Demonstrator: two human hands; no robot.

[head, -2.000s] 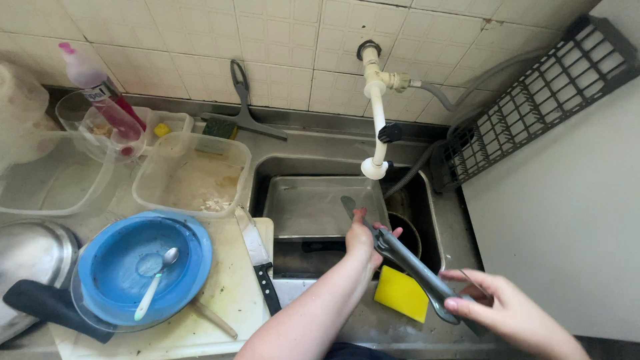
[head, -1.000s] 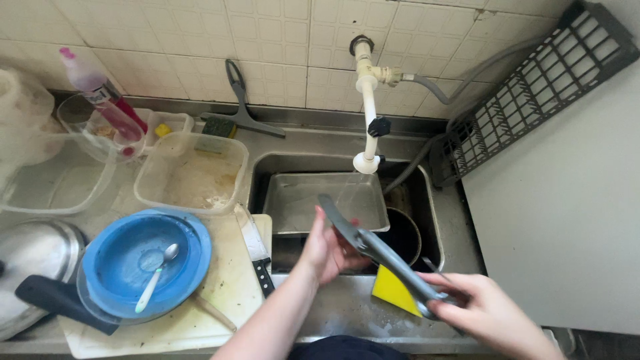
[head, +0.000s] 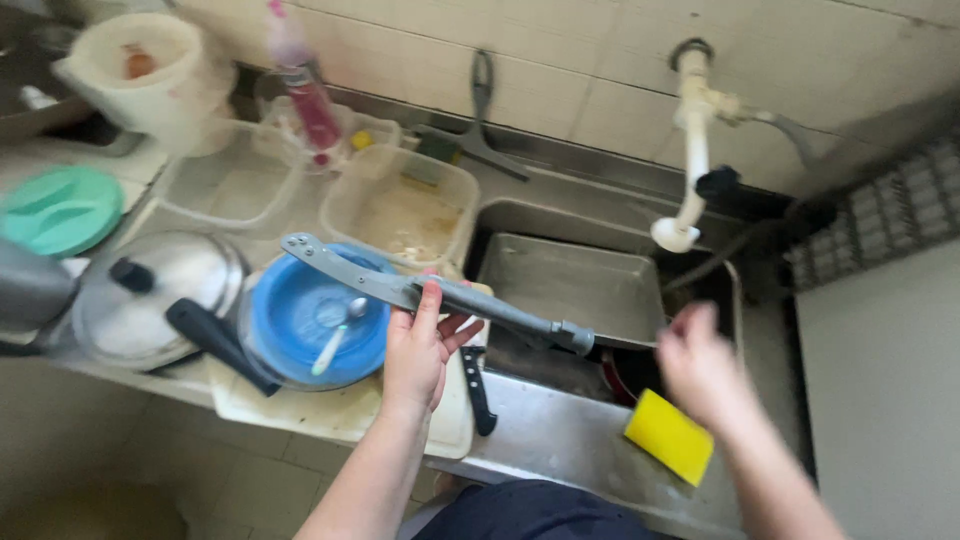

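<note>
My left hand [head: 424, 341] grips a long gray plastic handle piece [head: 480, 300] by its middle, above the blue bowl and the near left edge of the sink. The piece has a flat curved end with small holes and a socket-like end toward the sink. My right hand [head: 694, 352], blurred, is off the piece over the sink's right part; its fingers look curled, and nothing is clearly visible in it. A yellow sponge [head: 670, 437] lies on the steel rim below it. The blue bowl [head: 274, 322] holds a spoon [head: 330, 345].
A metal tray [head: 574, 285] sits in the sink [head: 735, 300] under the white faucet [head: 694, 165]. A knife [head: 478, 390] lies on the cutting board [head: 442, 439]. Leftward are plastic containers [head: 405, 202], a pot lid [head: 161, 300], a green lid [head: 64, 210] and a squeegee [head: 480, 135].
My right hand has let go of the gray piece and stands apart from it. My left hand has carried the piece left, over the bowl. The view has swung left.
</note>
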